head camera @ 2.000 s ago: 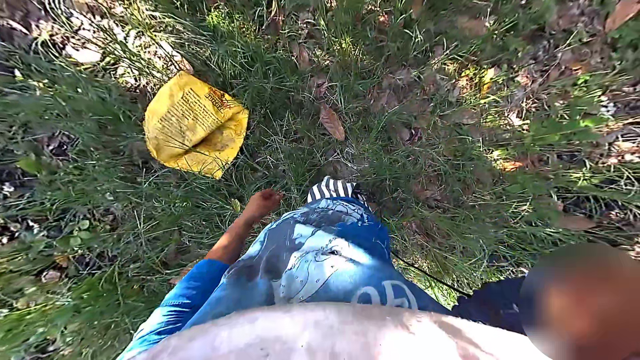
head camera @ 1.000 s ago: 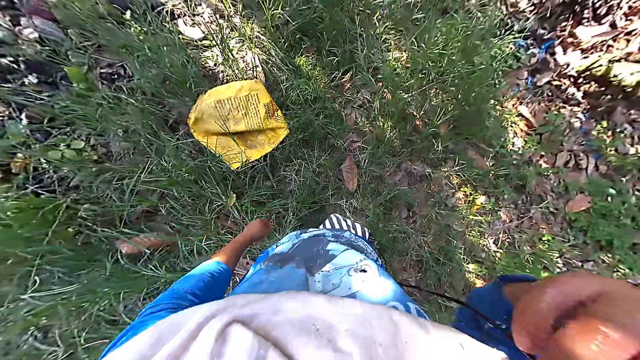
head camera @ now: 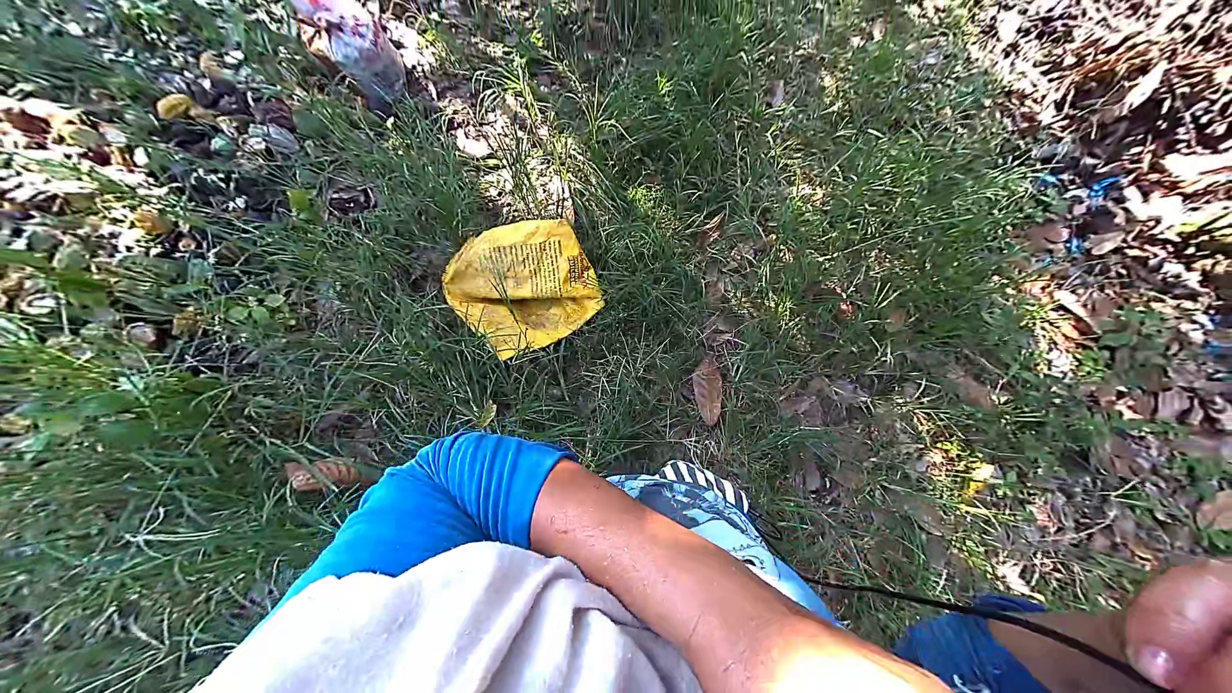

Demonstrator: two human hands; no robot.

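My left forearm, in a blue sleeve pushed up, crosses my body toward the lower right, and the bottom edge cuts it off, so my left hand is out of view. At the lower right edge is part of my right hand (head camera: 1179, 626), its fingers bent. A thin black cord (head camera: 948, 604) runs up to it; whether the fingers grip the cord cannot be told. A crumpled yellow plastic bag (head camera: 525, 284) with print lies on the grass, ahead of my left arm and touched by neither hand.
Grass surrounds a brown dry leaf (head camera: 707, 390). A whitish and red plastic wrapper (head camera: 356, 48) lies at the upper left, near scattered litter. Dry leaves and twigs (head camera: 1155, 106) cover the ground at right, with blue scraps (head camera: 1097, 190) among them. A striped shoe or sock (head camera: 703, 481) shows below me.
My left arm has swung from my left side across the front of my body to the right, taking the hand out of view. The view has shifted, bringing the wrapper into sight.
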